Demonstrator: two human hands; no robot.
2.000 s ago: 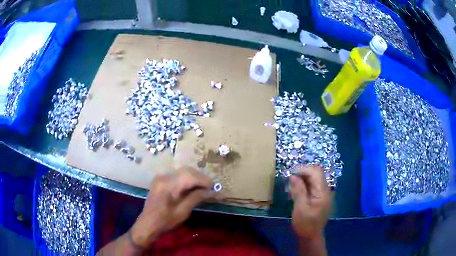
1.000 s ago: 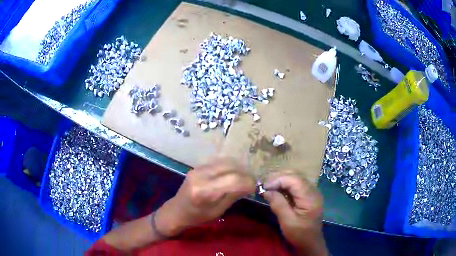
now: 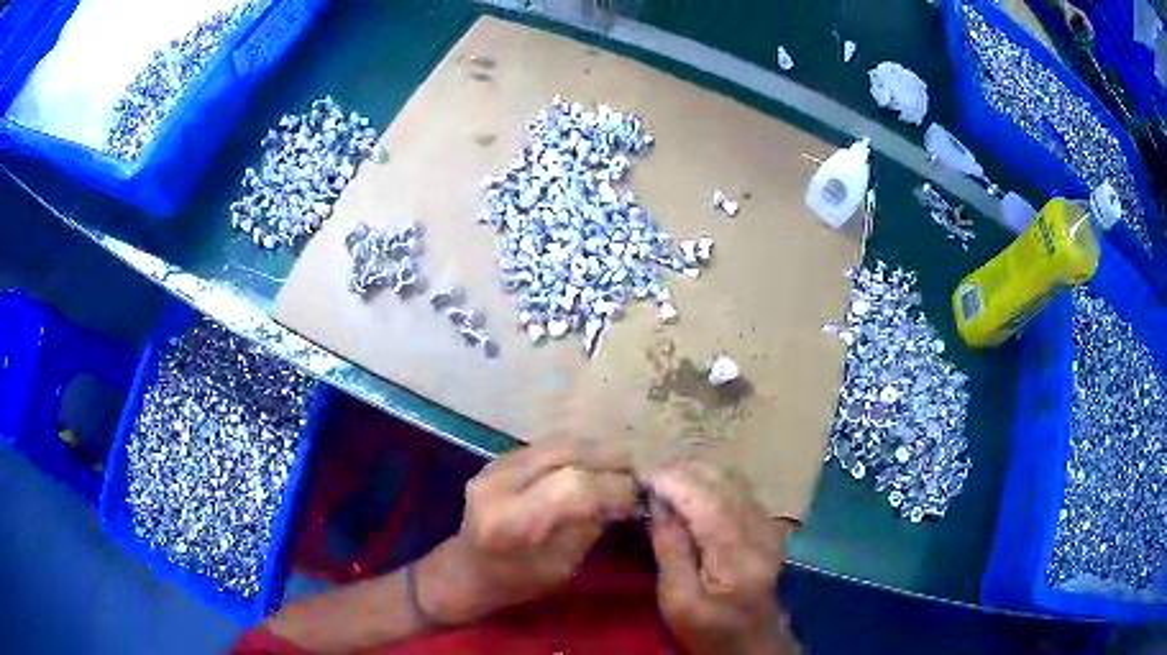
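Observation:
My left hand (image 3: 544, 512) and my right hand (image 3: 717, 544) meet fingertip to fingertip at the front edge of the cardboard mat (image 3: 435, 346). A tiny dark metal piece (image 3: 644, 502) shows between the fingertips, mostly hidden by them. Silvery body pieces (image 3: 570, 230) lie heaped mid-mat. Shiny round caps (image 3: 902, 397) lie heaped on the green bench right of the mat. A white-topped piece (image 3: 723, 370) stands on the dark stained patch. A small cluster of darker fittings (image 3: 384, 259) lies at the mat's left side.
A white squeeze bottle (image 3: 838, 186) stands at the mat's top right, with a yellow bottle (image 3: 1030, 275) beyond the caps. A heap of joined pieces (image 3: 301, 173) lies left of the mat. Blue bins of silvery parts stand right (image 3: 1024, 493), top left (image 3: 166, 186) and low left (image 3: 288, 512).
Since two seconds ago my hands have come together; the left held a small ring piece then. In the last second they have shifted slightly left. The view has turned, so the bench appears tilted.

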